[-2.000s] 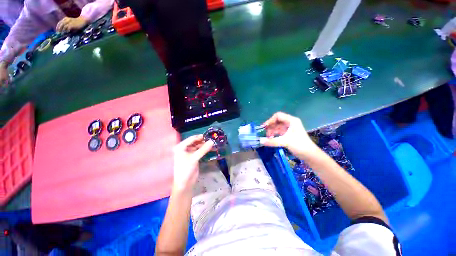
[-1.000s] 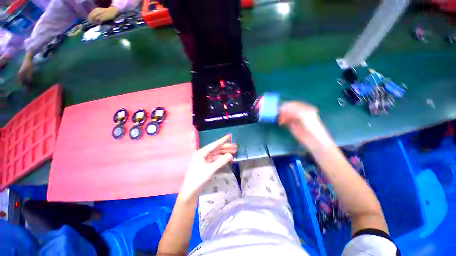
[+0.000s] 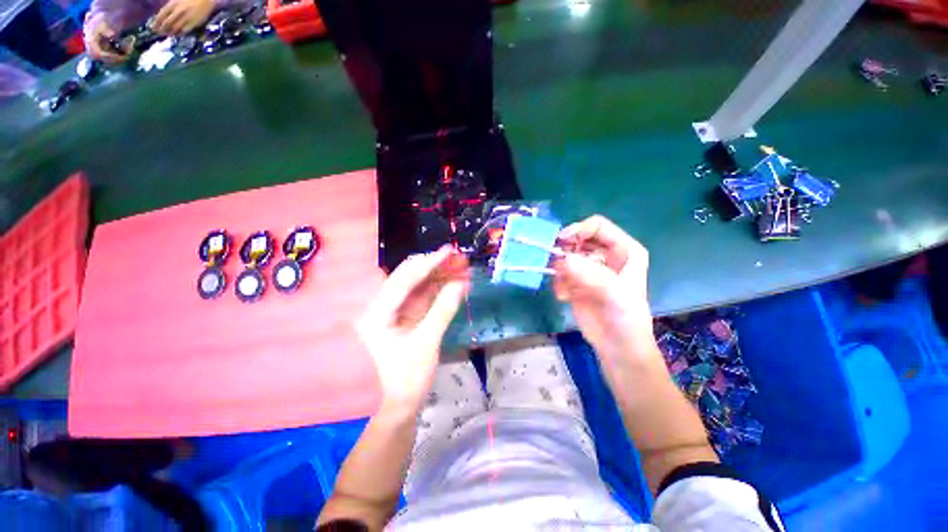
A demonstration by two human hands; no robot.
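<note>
My right hand (image 3: 605, 272) holds a light blue binder clip (image 3: 527, 249) by its wire handles. The clip's jaws are on a dark round unit (image 3: 495, 224), which is partly hidden behind the clip. The unit is over the front right part of the black laser fixture (image 3: 400, 227), which shows red cross lines. My left hand (image 3: 416, 312) is just left of the unit, thumb and fingers apart, with nothing seen in it. On the pink mat (image 3: 229, 364) lie three pairs of dark discs (image 3: 249, 266), the upper ones with pale squares, the lower ones with pale round centres.
Loose blue and black binder clips (image 3: 778, 197) lie right of the fixture by a slanting white post (image 3: 780, 73). A blue crate of mixed clips (image 3: 717, 379) is beside my right knee. A red compartment tray (image 3: 42, 281) is far left. Another person's hands (image 3: 182, 15) are at upper left.
The round unit passed from my left hand to the clip in my right hand. The clip moved up to the fixture's right edge, then back down and left, near my left hand.
</note>
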